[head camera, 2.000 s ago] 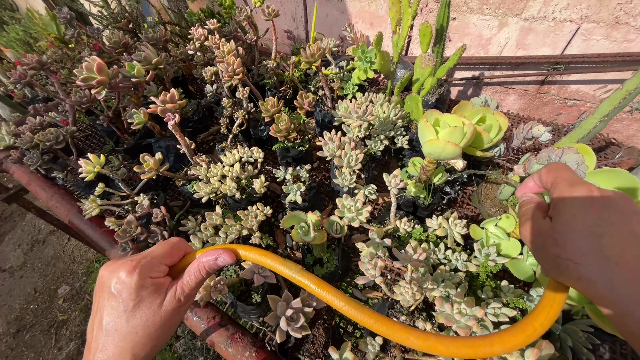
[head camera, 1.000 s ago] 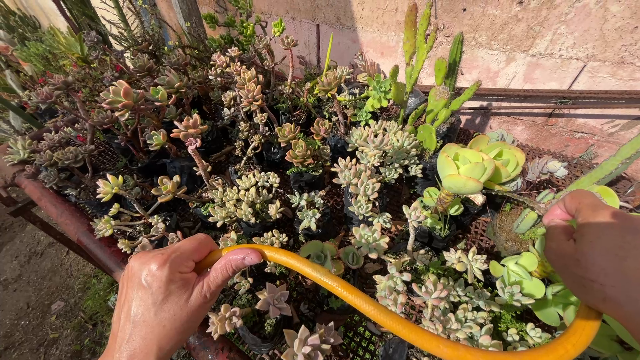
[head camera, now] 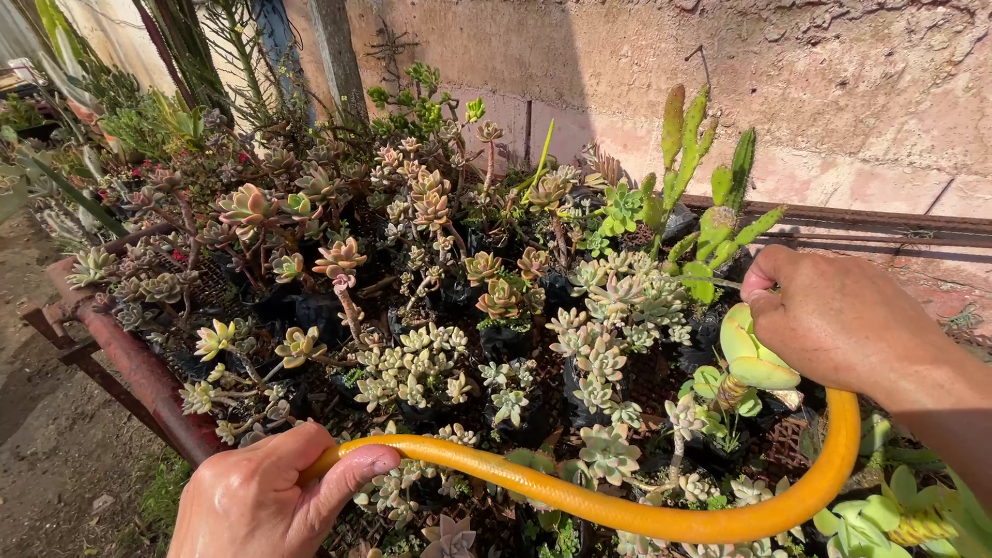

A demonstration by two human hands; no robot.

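Observation:
My left hand [head camera: 271, 492] is closed around a yellow-orange rubber hose [head camera: 589, 500] at the lower left. From there the hose sags to the right and curves up to my right hand [head camera: 845, 322], whose fingers are curled at its end; the hose's mouth is hidden. A thin stream, probably water, runs leftward from the right fingertips. Beneath that hand is a large green rosette succulent [head camera: 759, 356]. Potted succulents in black plastic bags [head camera: 504, 341] fill the space below and beyond the hose. Cactus pads [head camera: 709, 232] stand left of the right hand.
A rusty red metal pipe frame [head camera: 147, 372] edges the plant bed at the left, with a metal mesh base [head camera: 783, 446] under the pots. Behind stand a rough pinkish wall [head camera: 837, 93], a rusty rail [head camera: 876, 221] and a wooden post [head camera: 339, 58]. Bare soil [head camera: 46, 465] lies left.
My right hand has moved from beyond the large green rosette's right side to above it, near the cactus pads. The left hand still holds the hose. The view has shifted upward and left.

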